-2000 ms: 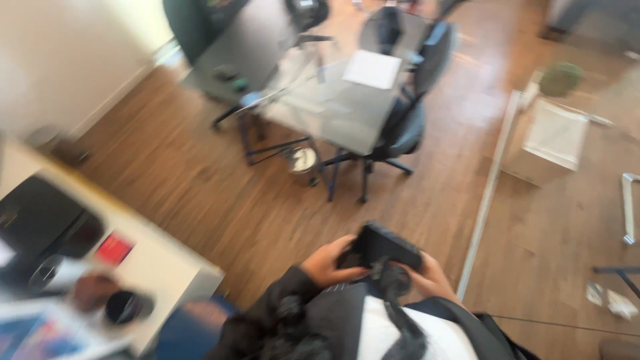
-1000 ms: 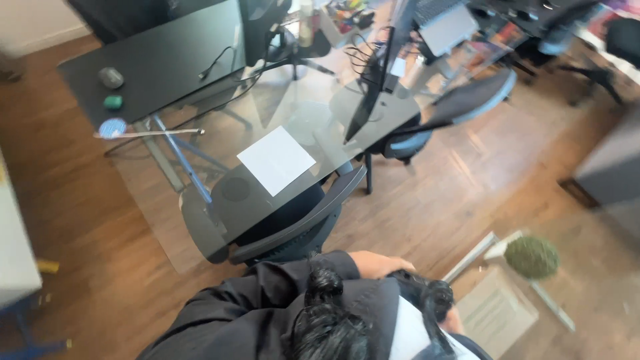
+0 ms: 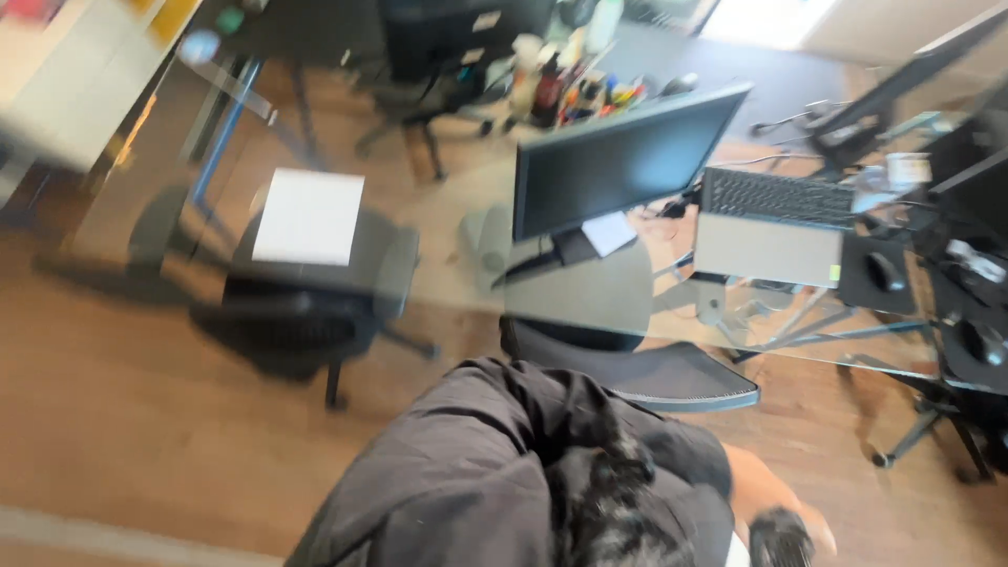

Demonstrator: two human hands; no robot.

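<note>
My left hand point(image 3: 768, 484) is at the lower right, past the cuff of a dark sleeve point(image 3: 457, 457). Dark hair covers part of its fingers, so whether it holds anything cannot be told. My right hand is not seen. Beyond my arm stretches a glass-topped table point(image 3: 441, 260). On it are a white sheet of paper point(image 3: 309, 216), a black monitor point(image 3: 622, 165) and, right of the monitor, an open laptop point(image 3: 772, 248) with a dark keyboard.
Office chairs stand at the table, one with a mesh back point(image 3: 677, 374) just ahead of my arm, another point(image 3: 307, 315) under the paper's side. A computer mouse point(image 3: 886, 270) lies on a dark pad at the right. Bottles and small items point(image 3: 551, 87) crowd a far desk.
The view has swung strongly to the right along the table. Two seconds ago both hands were around a black object in front of my body; now only one hand shows and that object is out of sight.
</note>
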